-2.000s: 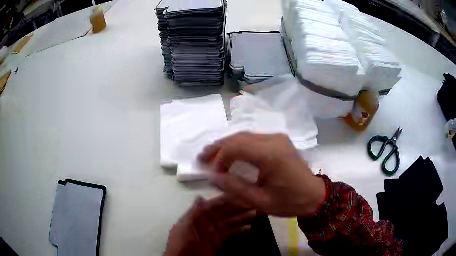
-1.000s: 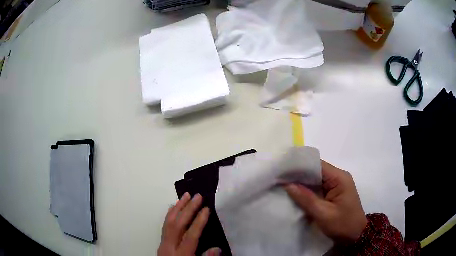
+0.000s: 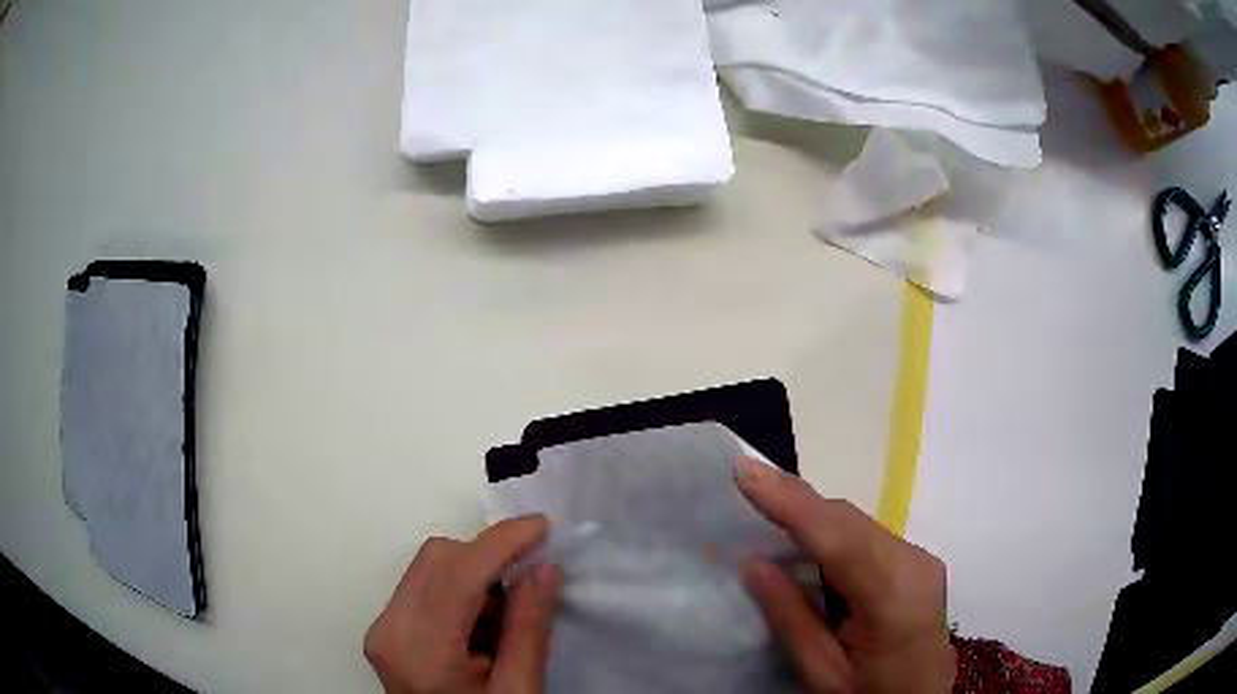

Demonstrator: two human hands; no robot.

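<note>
A thin white backing sheet (image 3: 638, 488) lies over a black panel (image 3: 678, 407), looks grey over it, and leaves black showing along the top and upper right. My left hand (image 3: 468, 610) pinches the sheet's left edge between thumb and finger. My right hand (image 3: 861, 583) pinches its right side, index fingertip near the upper right corner. The sheet is wrinkled between the hands. The lower ends of sheet and panel run out of the picture. A stack of backing sheets (image 3: 570, 95) lies above the work.
Backed panels (image 3: 129, 407) lie at the left. Loose white cloth (image 3: 895, 68) and a small white scrap (image 3: 889, 190) lie at upper right, above yellow tape (image 3: 909, 407). At far right are an amber bottle (image 3: 1157, 109), dark green snips (image 3: 1198, 244) and black panels (image 3: 1194, 475).
The view has shifted, so the table things sit elsewhere in the picture. The sheet, earlier in my right hand partly over the panel, now covers more of it. My left hand now grips the sheet too.
</note>
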